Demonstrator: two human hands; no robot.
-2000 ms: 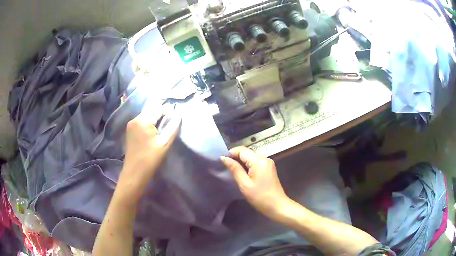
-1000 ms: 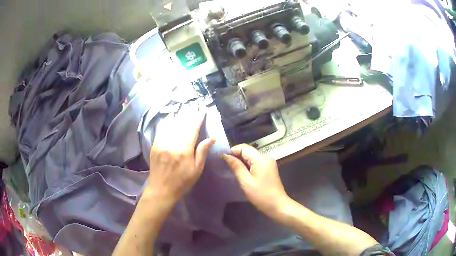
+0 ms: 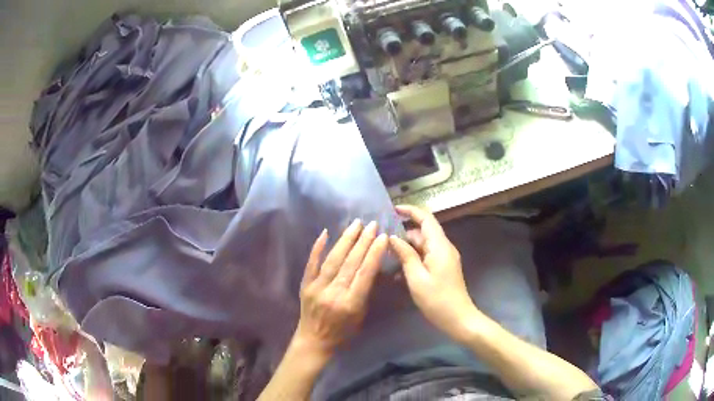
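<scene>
A grey-blue cloth panel (image 3: 313, 172) runs from the needle area (image 3: 335, 100) of the overlock machine (image 3: 427, 70) down towards the lap. My right hand (image 3: 427, 262) pinches its right edge at the table's front edge. My left hand (image 3: 340, 286) lies on the panel beside the right hand, fingers extended and slightly apart, palm down. The fingertips of both hands are near each other. Bright glare washes out the cloth near the needle, so the exact contact under the presser foot is hard to see.
A large crumpled grey-blue heap (image 3: 133, 133) lies left of the machine. A small dark metal tool (image 3: 540, 110) lies on the table (image 3: 509, 160). Light blue pieces (image 3: 646, 117) hang over the table's right end. A pale blue bundle (image 3: 650, 333) with pink cloth is low at right.
My left hand has moved from near the needle down and right, beside my right hand. My right hand has shifted slightly right and down. More of the panel near the needle is uncovered.
</scene>
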